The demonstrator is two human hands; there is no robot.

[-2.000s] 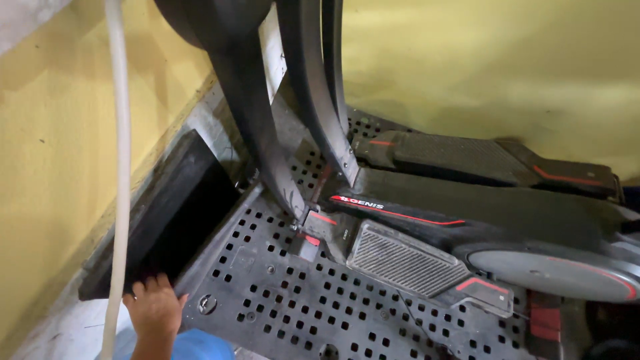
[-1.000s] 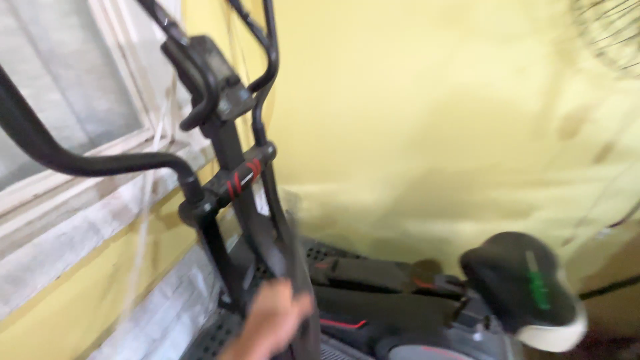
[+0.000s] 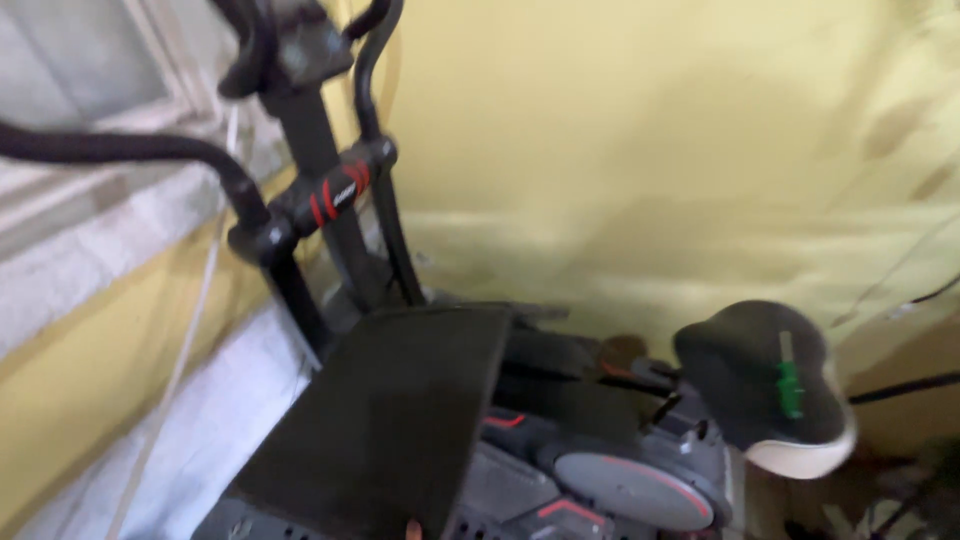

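Note:
A black flat panel [image 3: 382, 412] stands tilted over the front of an elliptical trainer, hiding part of its base. At the panel's lower edge shows one fingertip [image 3: 413, 530], apparently of my left hand; the rest of that hand is outside the view. My right hand cannot be seen. Behind the panel rises the trainer's black upright post [image 3: 307, 135], with a crossbar banded in red [image 3: 341, 193] and curved handlebars [image 3: 150, 146]. On the black seat [image 3: 750, 360] lies a green-handled screwdriver [image 3: 789, 390]. Below the seat is a grey oval side cover [image 3: 634, 490].
A yellow wall [image 3: 600, 150] runs behind the machine. To the left are a window ledge [image 3: 112, 225] and a pale hose or cord [image 3: 187, 337]. Right of the seat, a black bar or cable [image 3: 904, 388] stretches toward the frame's edge.
The black panel, earlier leaning by the left wall with my left hand on its edge, is now over the trainer's base. The view has swung up toward the handlebars and seat.

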